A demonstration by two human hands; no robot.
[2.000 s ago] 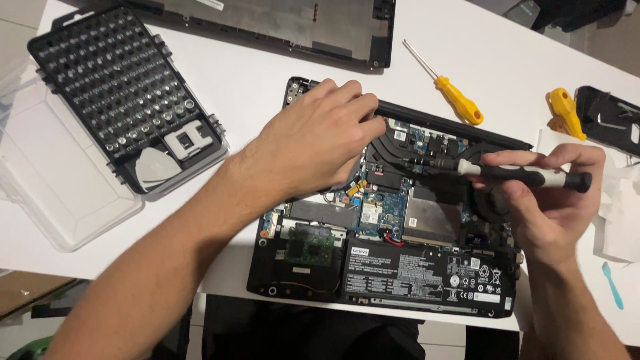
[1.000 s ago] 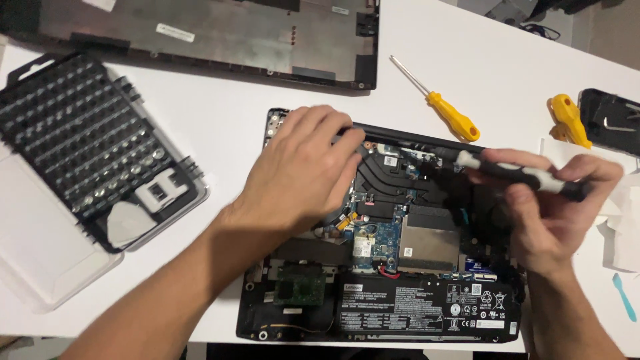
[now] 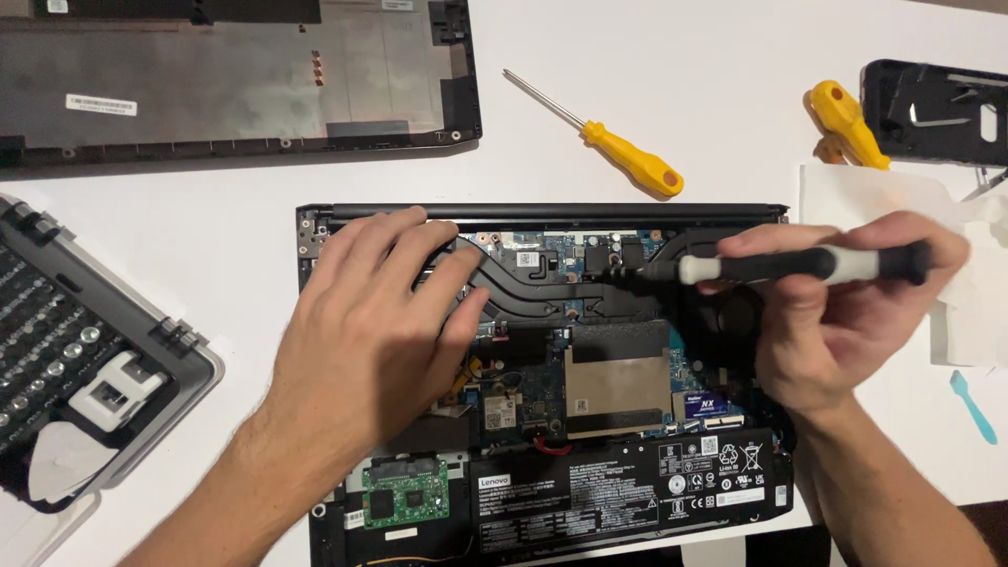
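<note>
An opened Lenovo laptop (image 3: 543, 209) lies on the white table, its battery (image 3: 630, 496), green circuit board (image 3: 405, 496) and black heat pipes (image 3: 535, 295) exposed. My left hand (image 3: 374, 315) rests over the laptop's upper left, fingers bent on the fan area, which it largely hides. In my right hand (image 3: 843, 299) is a black and white precision screwdriver (image 3: 795, 266), held almost level over the upper right part. Its dark shaft points left toward the heat pipes by the middle; whether the tip touches a screw I cannot tell.
A bit case (image 3: 181, 394) stands at left, the removed bottom cover (image 3: 236, 150) at upper left. Behind the laptop lies a yellow screwdriver (image 3: 630, 157). On the right are another yellow-handled tool (image 3: 850, 126), a black tray-like case (image 3: 937, 146), white paper (image 3: 972, 299) and a blue spudger (image 3: 972, 409).
The view has shifted and turned, so the laptop sits squarer in it. My left hand has flattened, its fingers more spread over the laptop's upper left. The screwdriver stays in my right hand.
</note>
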